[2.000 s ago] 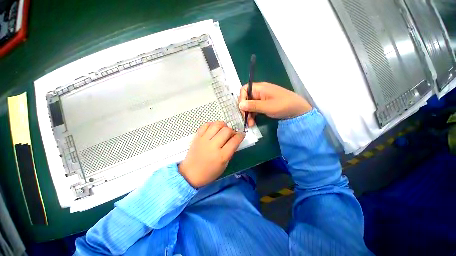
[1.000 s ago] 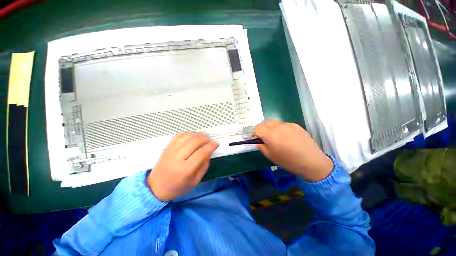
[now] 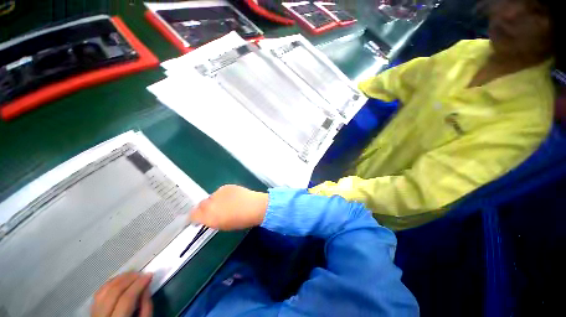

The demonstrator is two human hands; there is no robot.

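A silver-grey laptop bottom cover point(image 3: 80, 229) lies on white interleaf sheets point(image 3: 177, 173) at the left, its left part cut off by the picture's edge. My right hand point(image 3: 229, 208) is at the cover's near right corner, holding the black tweezers point(image 3: 193, 241), which point down and to the left over the white sheet. My left hand point(image 3: 123, 295) is at the cover's near long edge, cut off by the bottom of the picture. Its fingers are bent and slightly blurred; whether they hold anything does not show.
Stacked covers point(image 3: 273, 99) on a thick pile of white sheets point(image 3: 217, 133) lie to the right. Red trays point(image 3: 80, 83) with laptop base units stand further back on the green mat point(image 3: 59, 133). A person in a yellow smock point(image 3: 447, 130) is close on the right.
The view has swung right and up, bringing in the person and the red trays; the adhesive strip has left view. My right hand has gone from upright tweezers to tweezers held low.
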